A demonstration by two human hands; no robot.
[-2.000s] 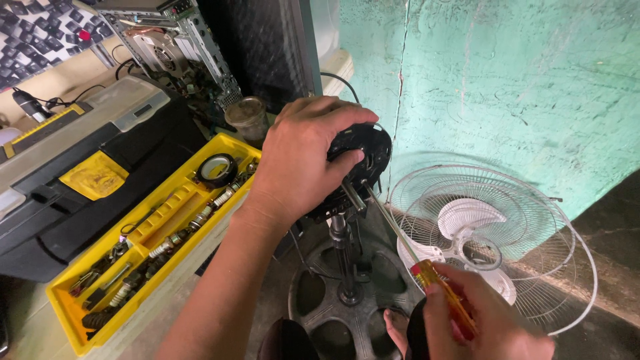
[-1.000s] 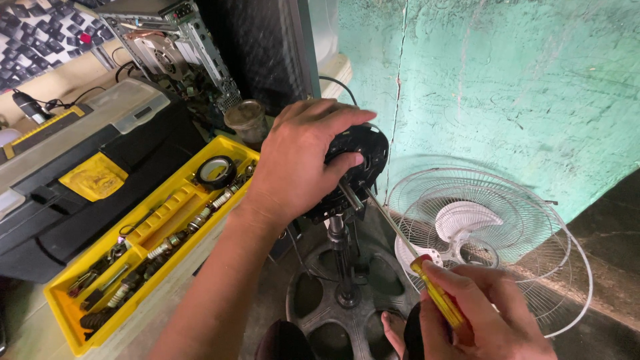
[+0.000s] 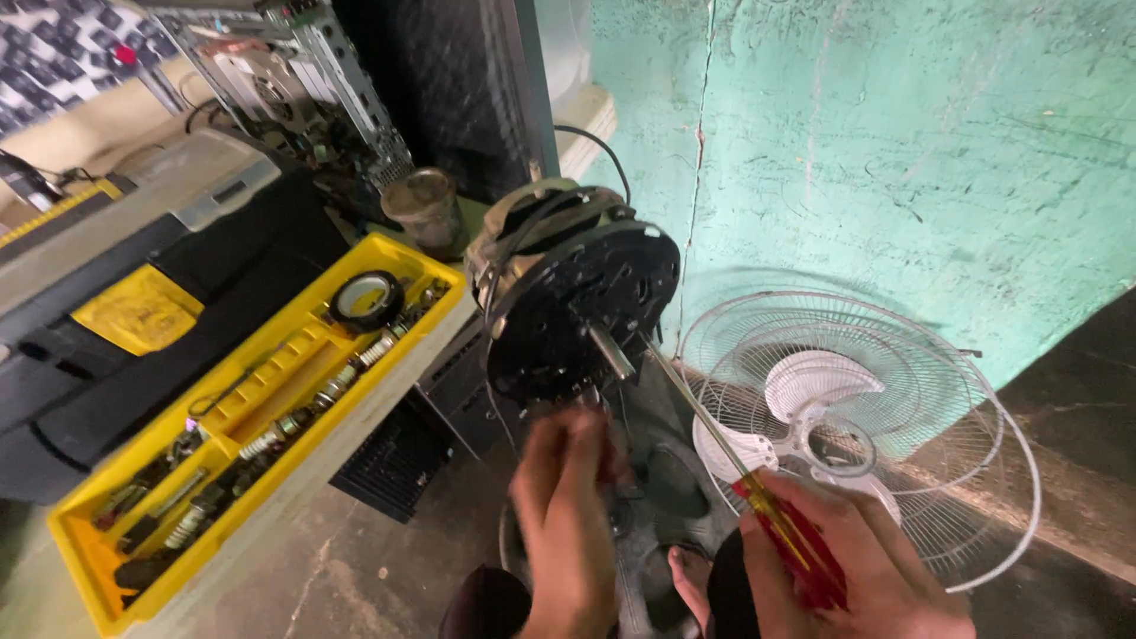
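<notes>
A fan motor with a round black front plate (image 3: 568,311) stands on a pole, its metal shaft pointing toward me. My right hand (image 3: 843,550) holds a screwdriver (image 3: 790,541) by its red and yellow handle; the tip reaches the plate's right edge, right of the shaft. Just below the plate is my left hand (image 3: 568,515), blurred, its fingers bent near the top of the pole. Whether those fingers hold anything cannot be seen. The fan's round base lies on the floor below, partly hidden by my hands.
A yellow tray (image 3: 426,266) with spark plugs and a roll of black tape (image 3: 366,300) sits at the table edge, beside a black toolbox (image 3: 169,355). Behind stand a small tub (image 3: 422,209) and an open computer case (image 3: 293,89). A white fan grille (image 3: 1003,417) with blades leans against the green wall.
My left hand has left the motor's front plate and moved down below it, uncovering the plate and motor housing. The screwdriver remains in my right hand.
</notes>
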